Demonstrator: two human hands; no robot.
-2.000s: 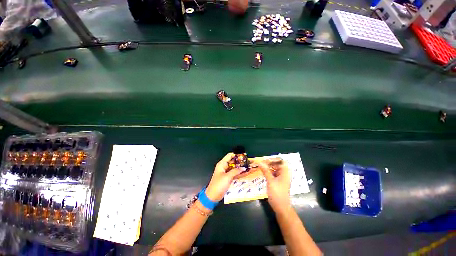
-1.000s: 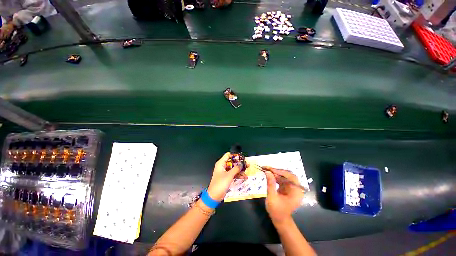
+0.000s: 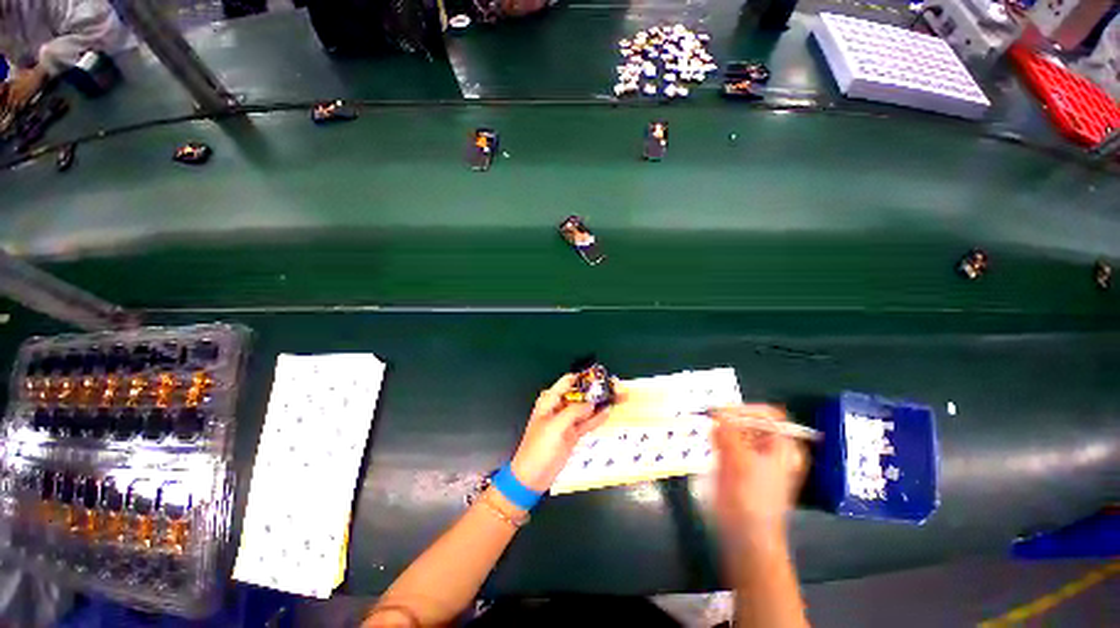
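Observation:
My left hand (image 3: 555, 429), with a blue wristband, holds a small black-and-copper electronic unit (image 3: 592, 385) above the left end of the adhesive label sheet. My right hand (image 3: 758, 460) is blurred and holds a thin pale stick, apparently tweezers (image 3: 786, 427), at the sheet's right edge, its far end near the parts bin. The label sheet (image 3: 651, 449) is white with rows of small dark marks and a yellow edge. The blue parts bin (image 3: 917, 456) stands right of my right hand with small white pieces inside.
Spare adhesive sheets (image 3: 307, 472) and a clear blister tray (image 3: 117, 456) of units lie left. Several units (image 3: 581, 239) sit on the green belt (image 3: 405, 233). Beyond are a heap of small white parts (image 3: 665, 61), a white grid tray (image 3: 900, 64) and a red tray (image 3: 1066, 88). Another person's hand shows top left.
My right hand has moved right with the stick, from over the sheet towards the blue bin. My left hand still holds the unit. The units on the belt have shifted slightly right.

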